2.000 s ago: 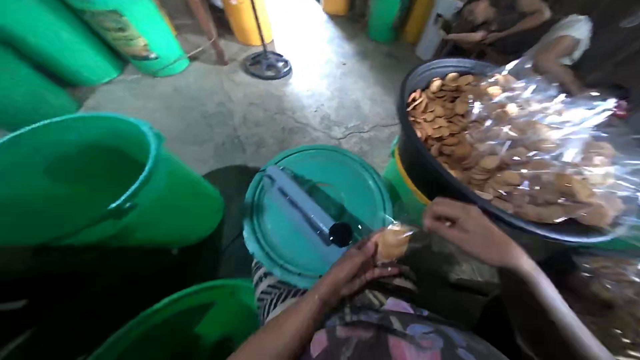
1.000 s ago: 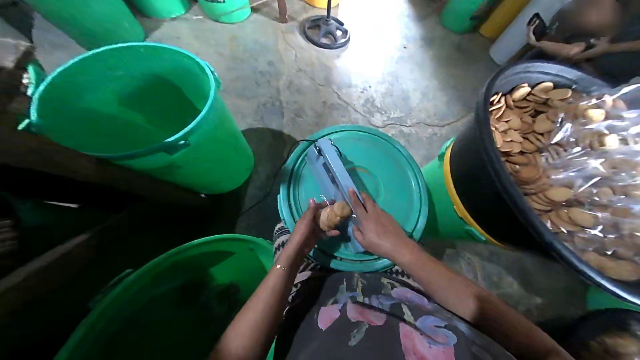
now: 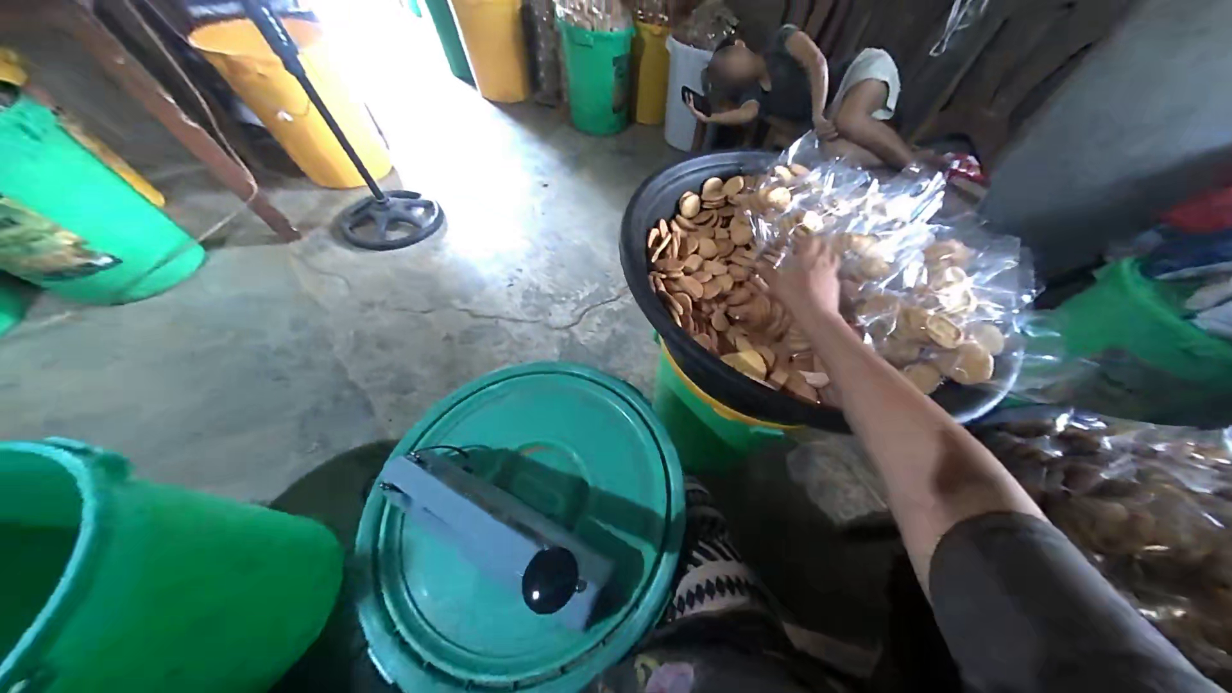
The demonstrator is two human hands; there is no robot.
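Note:
My right hand [image 3: 807, 279] reaches into a wide black tub [image 3: 637, 252], at the border between loose round biscuits [image 3: 707, 252] and a heap of clear plastic bags [image 3: 948, 289] with biscuits inside. Whether its fingers hold a bag or a biscuit cannot be told. My left hand is out of view. Below and to the left of the tub, a grey impulse heat sealer [image 3: 496, 534] with a black round knob lies across a green round lid [image 3: 626, 433].
An open green bucket [image 3: 221, 568] stands at the lower left. More packed bags [image 3: 1126, 500] lie at the lower right. A black round stand base [image 3: 391, 219] rests on the concrete floor [image 3: 462, 318]. Behind the tub sits another person [image 3: 784, 82] holding a phone.
Both hands were over the lid by the sealer with biscuits a second ago. My right hand is now in the tub, and my left hand has left the view. The view has swung right.

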